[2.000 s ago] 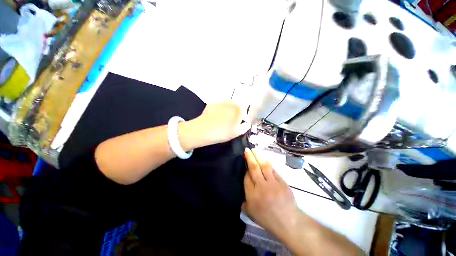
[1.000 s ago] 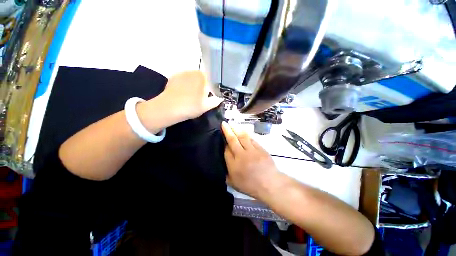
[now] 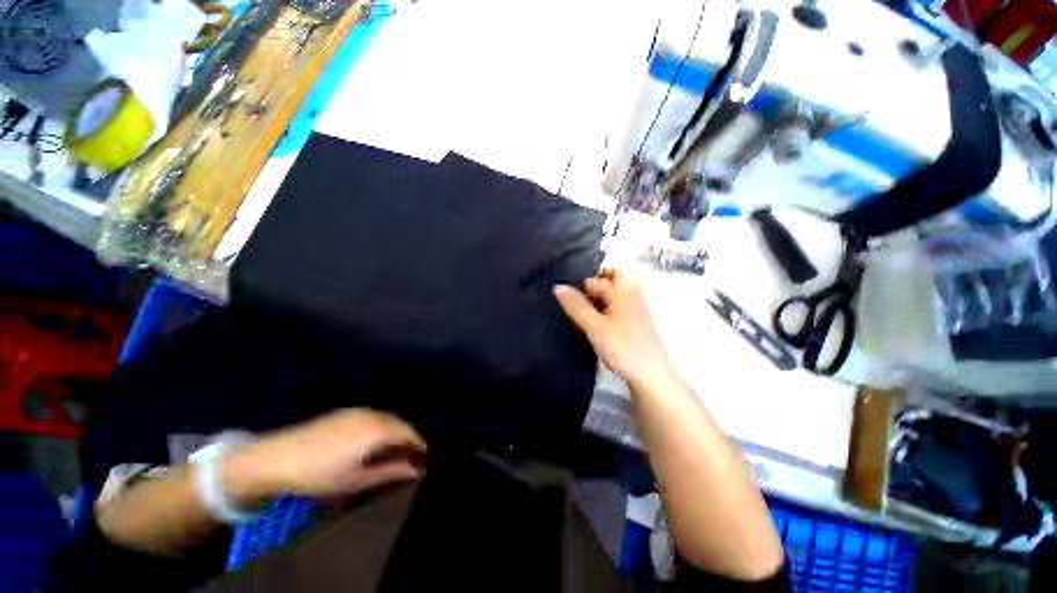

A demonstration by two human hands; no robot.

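A black garment panel lies over the table's left part and front edge, its right edge near the needle area of the white sewing machine. My right hand is on the panel's right edge, thumb and fingers pinching the cloth. My left hand, slightly blurred and with a white bangle, is low at the cloth's front side, its fingers curled; whether it holds cloth cannot be told.
Thread snips, black-handled scissors and a short black handle lie right of my right hand. A film-wrapped tan board and yellow tape roll are at left. A small open box is at right.
My left hand has left the needle area and moved down to the lower left. My right hand is raised from lying flat to pinching the cloth edge. The view has shifted.
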